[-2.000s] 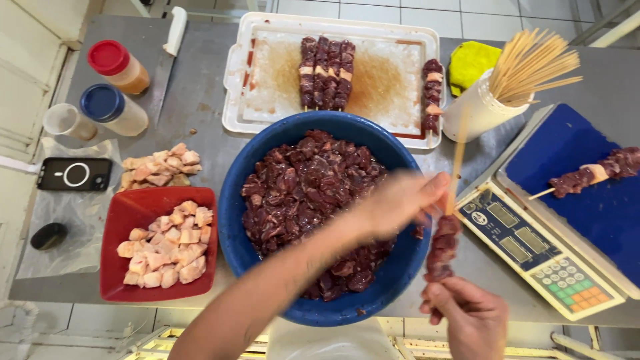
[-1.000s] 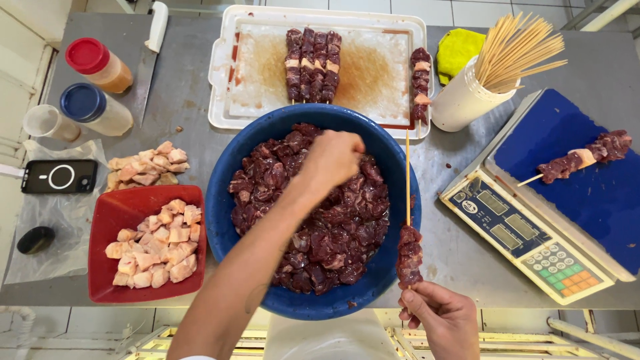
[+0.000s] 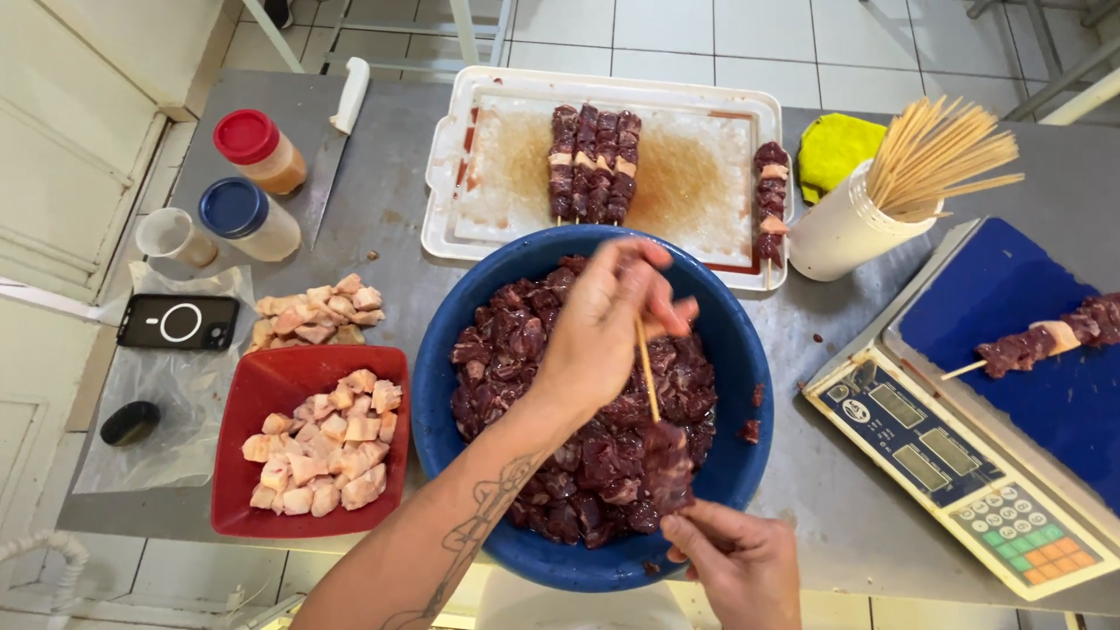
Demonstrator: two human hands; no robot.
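Note:
Over a blue plastic basin [image 3: 752,472] of dark red meat chunks [image 3: 499,350], my left hand [image 3: 612,324] is at the upper end of a wooden skewer [image 3: 647,372], fingers curled; whether it grips the stick or a chunk cannot be told. At the basin's lower right rim, my right hand [image 3: 739,560] pinches the lower end of the meat threaded on that skewer. Several filled skewers [image 3: 595,162] lie side by side on a white tray [image 3: 442,210], with a single one [image 3: 772,201] at its right edge. A red bowl [image 3: 229,437] holds pale fat cubes [image 3: 328,446].
Right of the basin stand a white container [image 3: 853,227] of bare skewers, a yellow cloth [image 3: 836,149] and a scale [image 3: 954,464] bearing one filled skewer [image 3: 1050,341]. At left are lidded jars [image 3: 254,219], a cup [image 3: 175,236], a knife [image 3: 341,131], a phone [image 3: 178,321] and fat pieces [image 3: 315,311].
The held skewer has moved left from beside the basin to over the meat. My left hand has gone from the meat in the basin to the skewer's upper end.

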